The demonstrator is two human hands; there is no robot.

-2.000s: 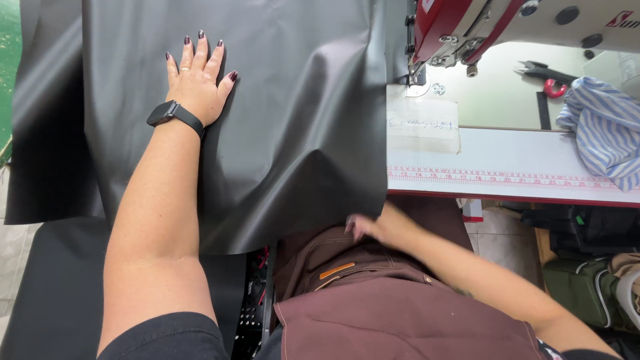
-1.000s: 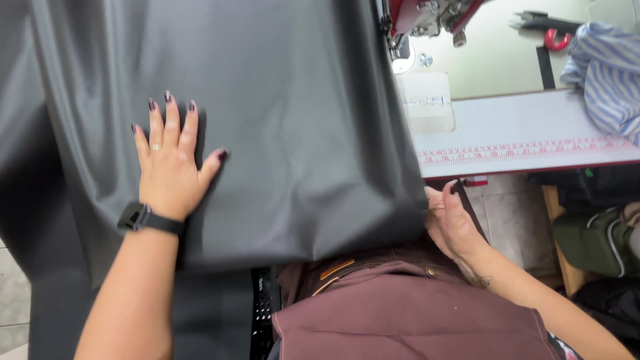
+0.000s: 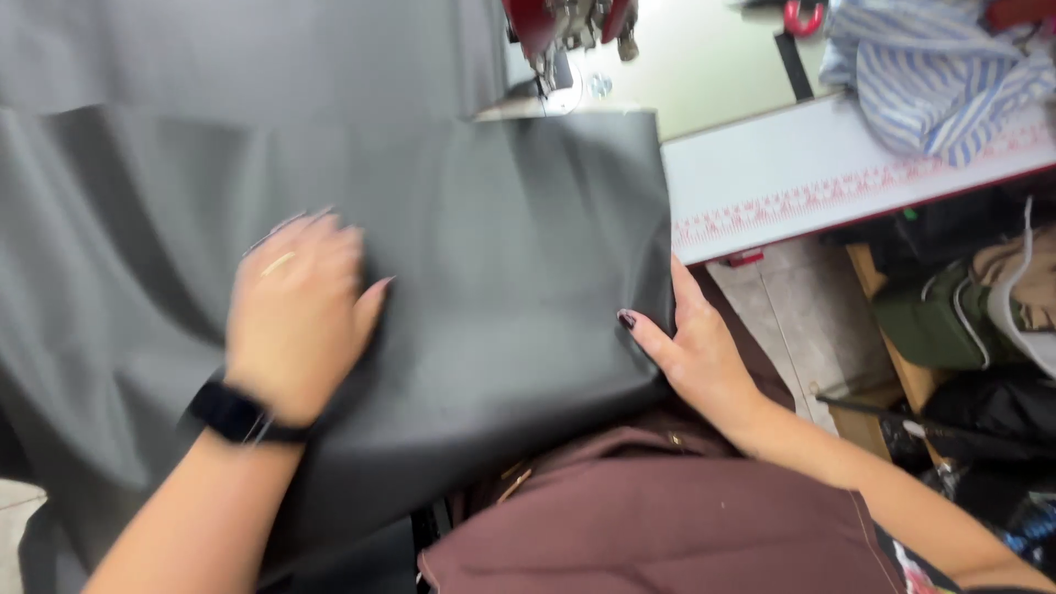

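A large sheet of black leather-like material (image 3: 495,239) spreads from the left side to beneath the red sewing machine's head (image 3: 569,25), with a folded part reaching toward my lap. My left hand (image 3: 301,318), blurred and wearing a dark watch, rests on the sheet left of the middle, fingers partly curled. At the sheet's right edge, my right hand (image 3: 701,346) grips the material, thumb on top and fingers at its side or beneath, partly hidden. The sheet's far folded edge lies just below the presser foot (image 3: 544,78).
Right of the sheet, a white table edge carries a red-printed ruler scale (image 3: 767,214). A blue and white striped cloth (image 3: 924,82) and a red-handled tool (image 3: 802,16) lie at the upper right. Bags, including a green one (image 3: 932,318), sit on a shelf below.
The right edge of the black sheet is now folded over near the machine. My right hand, lower and off the sheet's face two seconds ago, now holds its edge. The view has shifted.
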